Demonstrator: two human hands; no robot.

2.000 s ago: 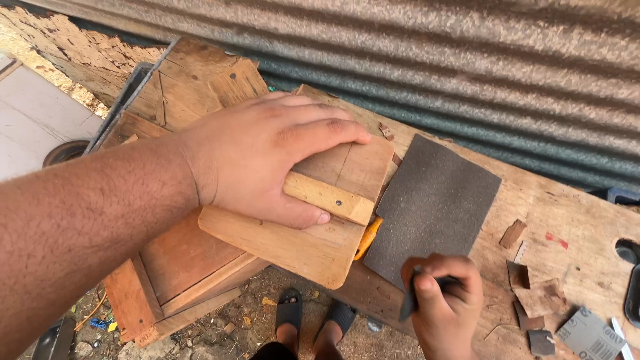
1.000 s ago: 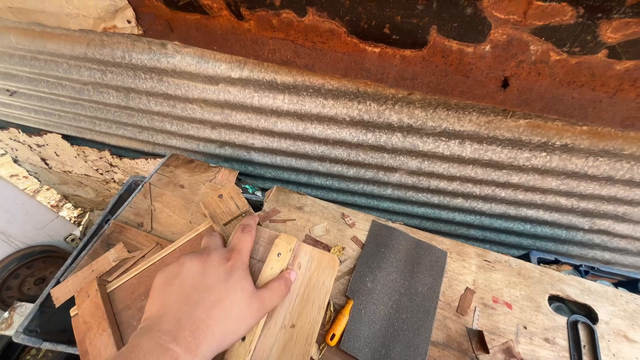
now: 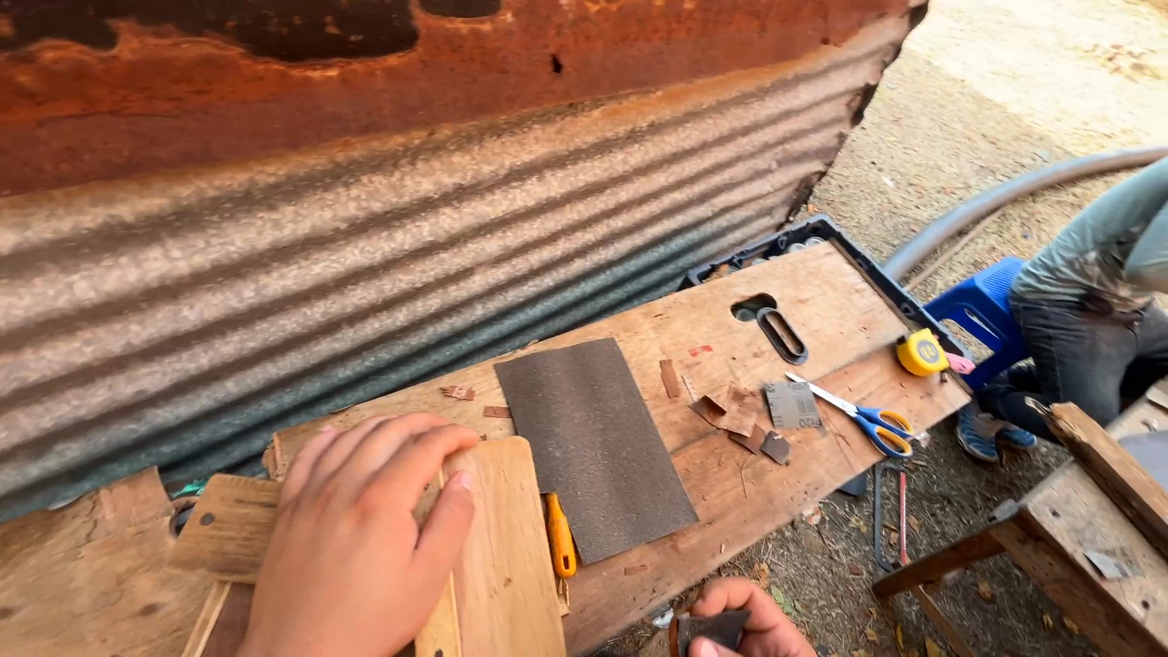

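My left hand point(image 3: 365, 538) lies over a light wooden board point(image 3: 502, 557) with a strip of wood on it, thumb and fingers gripping it. Low in the view, in front of the bench edge, my right hand point(image 3: 748, 625) pinches a small dark folded piece of sandpaper point(image 3: 712, 630). A large dark sheet of sandpaper point(image 3: 598, 447) lies flat on the plywood bench top, right of the board. Between the board and the sheet is a yellow-orange tool handle point(image 3: 559, 537); its other end is hidden or too unclear to name.
On the bench point(image 3: 839, 301) are sandpaper scraps point(image 3: 735, 411), blue-and-orange scissors point(image 3: 867, 420) and a yellow tape measure point(image 3: 922, 352). A corrugated metal sheet point(image 3: 411, 246) stands behind. At right, a person point(image 3: 1077, 319) sits on a blue plastic stool point(image 3: 985, 297) near a wooden stand point(image 3: 1077, 538).
The view has swung right, bringing the scissors, tape measure and seated person into sight. My right hand, out of view one second ago, shows again. My left hand stays on the wood.
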